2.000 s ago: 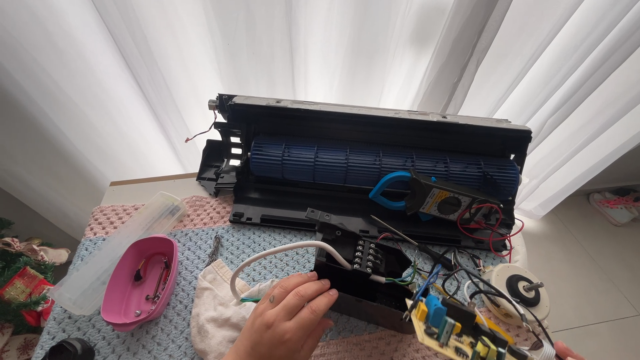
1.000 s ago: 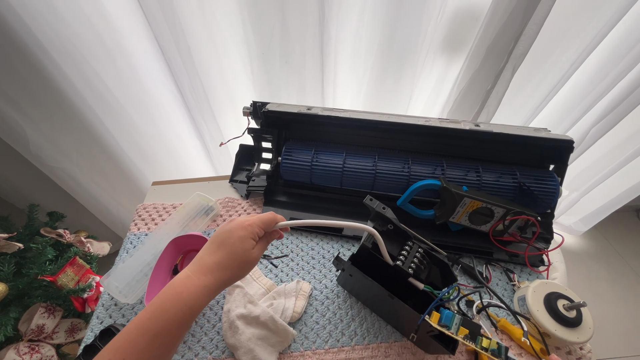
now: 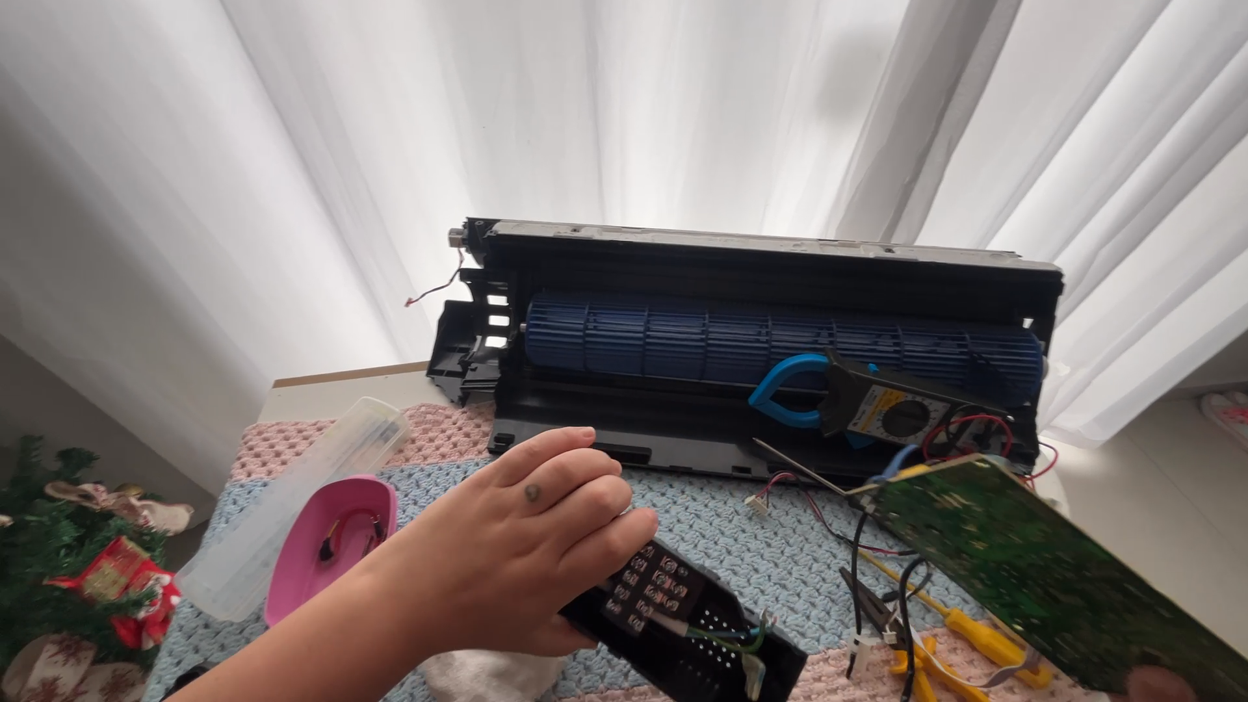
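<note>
My left hand [image 3: 546, 531] grips one end of a black plastic electrical box [image 3: 751, 653], which is tilted so that its terminal block [image 3: 648, 590] and the wires beside it show. At the lower right a green circuit board [image 3: 1053, 575] is raised with its solder side in view, and a fingertip of my right hand [image 3: 1158, 682] shows at its lower edge. Most of that hand is hidden or out of frame. Behind them lies a black air conditioner housing [image 3: 624, 448] with a blue cross-flow fan [image 3: 780, 341]. A clamp meter [image 3: 887, 405] rests on its front right part.
A pink bowl [image 3: 292, 556] holding small wired parts and a long clear plastic container [image 3: 263, 546] are at the left. A white cloth [image 3: 492, 678] lies near the front. A yellow-handled screwdriver [image 3: 994, 643] and yellow-handled pliers [image 3: 936, 678] lie beneath the board. A decorated tree [image 3: 88, 575] stands at far left.
My left hand has let go of the white cable and now grips the black box, which has been turned and tilted. The circuit board has been lifted and turned over. The motor is no longer visible.
</note>
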